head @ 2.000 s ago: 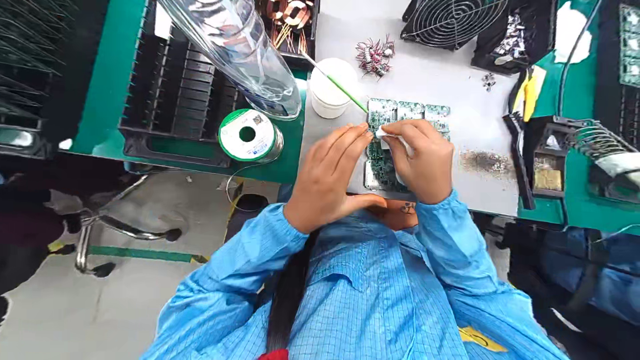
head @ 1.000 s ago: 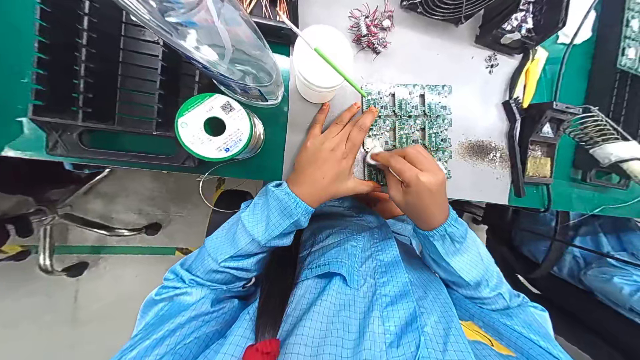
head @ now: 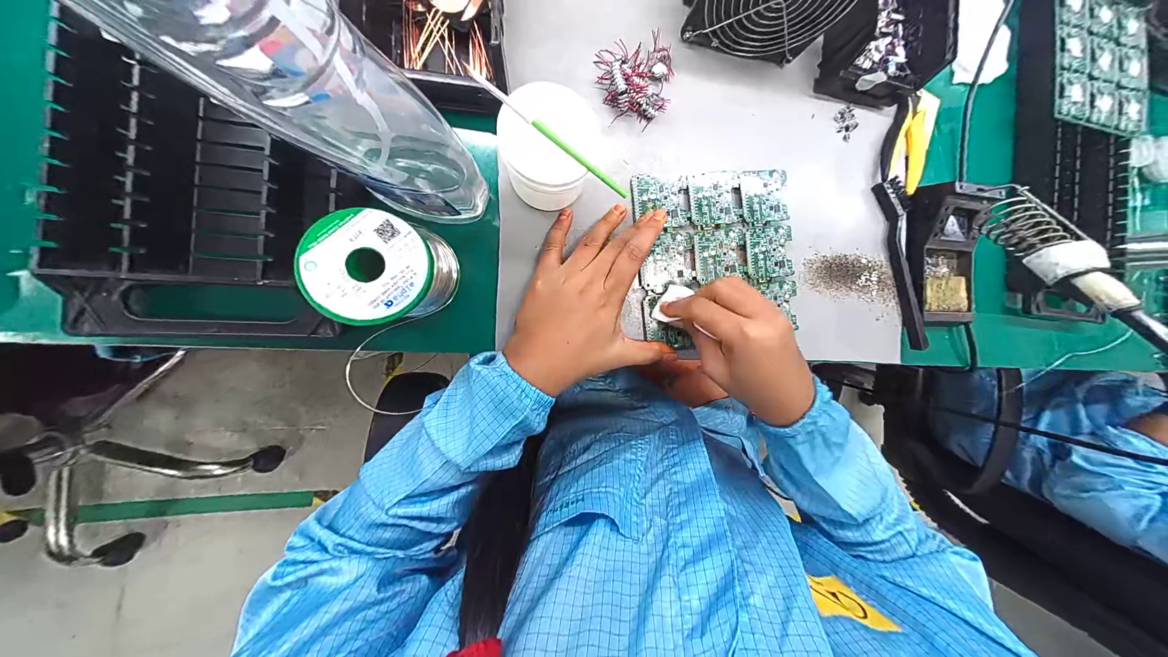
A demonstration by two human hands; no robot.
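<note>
A panel of green circuit boards lies on the grey mat near the bench's front edge. My left hand rests spread along the panel's left side, fingertips and thumb touching it. Between the fingers and thumb of my right hand is a small white wad, pressed on the lower left boards; the fingers hide part of them. Just beyond my left hand stands a white lidded tub, with a green-and-white stick-like tool slanting across its top.
A solder wire spool, a clear plastic container and a black rack are at left. At right are a black brush, a soldering iron in its coil holder, and yellow-handled pliers. Wired parts and a fan lie behind.
My left hand has gone from fingers bunched at the panel's upper part to spread flat along its left side. My right hand, with the white wad, has moved down the panel toward me.
</note>
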